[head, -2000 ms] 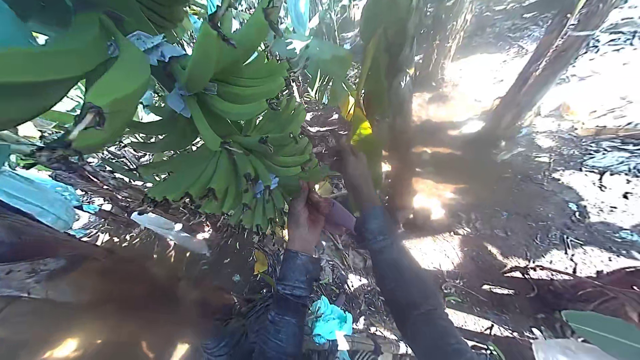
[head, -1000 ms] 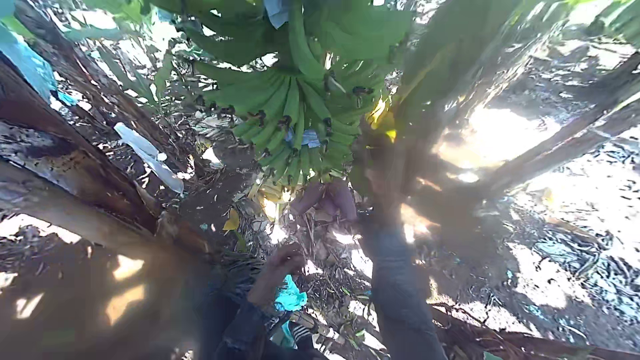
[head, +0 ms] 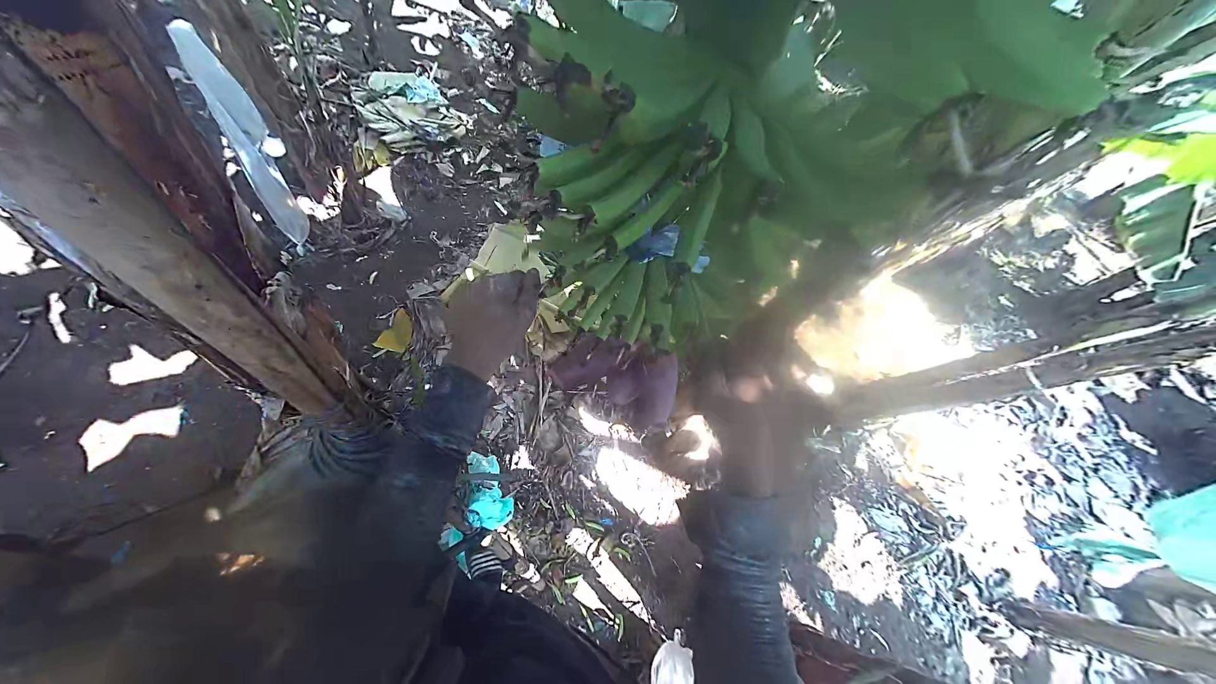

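A bunch of green bananas [head: 655, 209] hangs in the upper middle, with dark tips on the fruit and scraps of bluish film between its hands. My left hand [head: 492, 318] is at the bunch's lower left edge, its back toward me; its fingers are partly hidden, so I cannot tell if it grips anything. Below the lowest fruit shows the purple banana bud [head: 632, 380]. My right hand [head: 755, 394] is blurred and shadowed at the bunch's lower right, beside the bud; its fingers and any hold are unclear.
A brown banana pseudostem [head: 180, 247] leans at the left, with a whitish plastic strip [head: 242, 133] behind it. Turquoise plastic [head: 489, 503] lies on the littered ground below. Another stem [head: 1007, 370] slants at the right, and more turquoise plastic [head: 1187, 537] is at the right edge.
My left hand has moved up from below the bunch to its lower left edge. The view has shifted, with the left stem now further into it.
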